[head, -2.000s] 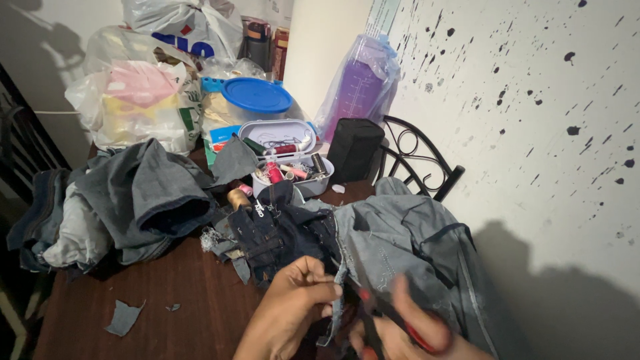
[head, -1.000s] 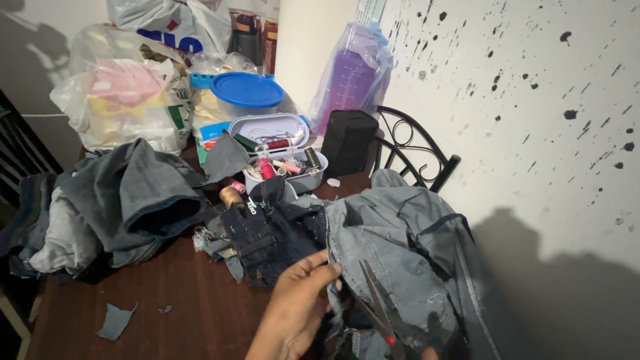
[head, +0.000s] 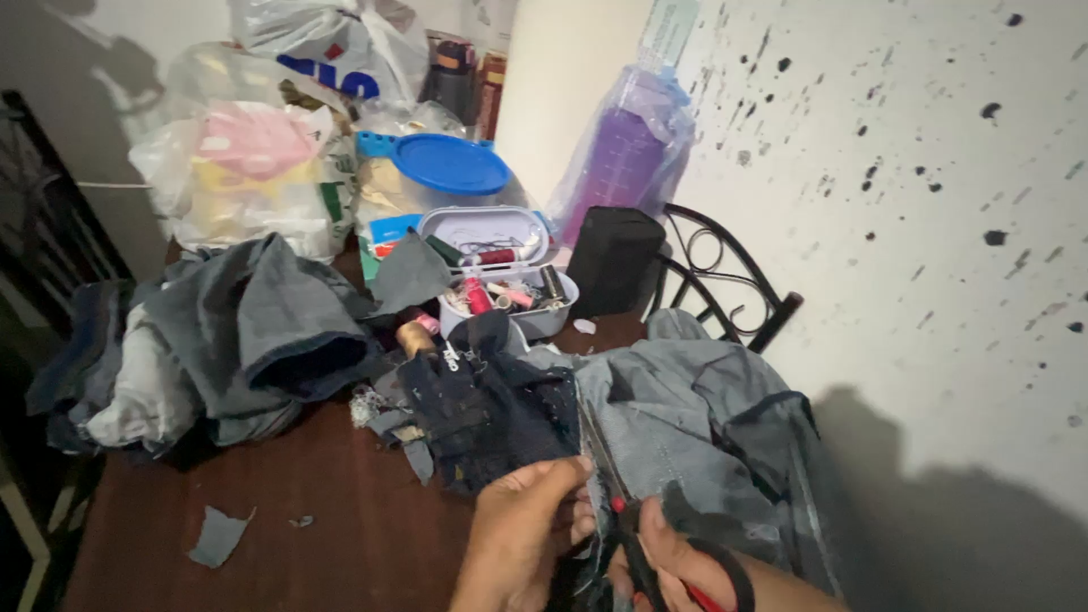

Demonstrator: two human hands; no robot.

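Observation:
My left hand (head: 535, 518) pinches the frayed edge of a grey-blue denim garment (head: 671, 408) between thumb and fingers. Close on its right, my right hand (head: 680, 561) holds scissors (head: 625, 510) with black and red handles. Their blades point up and away along the cloth edge, near my left fingertips; whether cloth lies between them cannot be told. Dark navy denim (head: 501, 416) lies just beyond my left hand. Behind it stand a brown thread spool (head: 415, 338) and an open sewing box (head: 544, 321) with thread spools inside.
A heap of denim (head: 212, 331) lies on the table's left, with a small cloth scrap (head: 219, 535) nearer me. Plastic bags (head: 255, 187), a blue-lidded container (head: 450, 163), a black case (head: 614, 259) and a wrapped purple bottle (head: 625, 161) stand behind. A metal chair back (head: 765, 314) rises beside the wall.
The scissors, spread wide one second ago, now have their blades close together. My right hand, mostly out of view then, shows again at the bottom.

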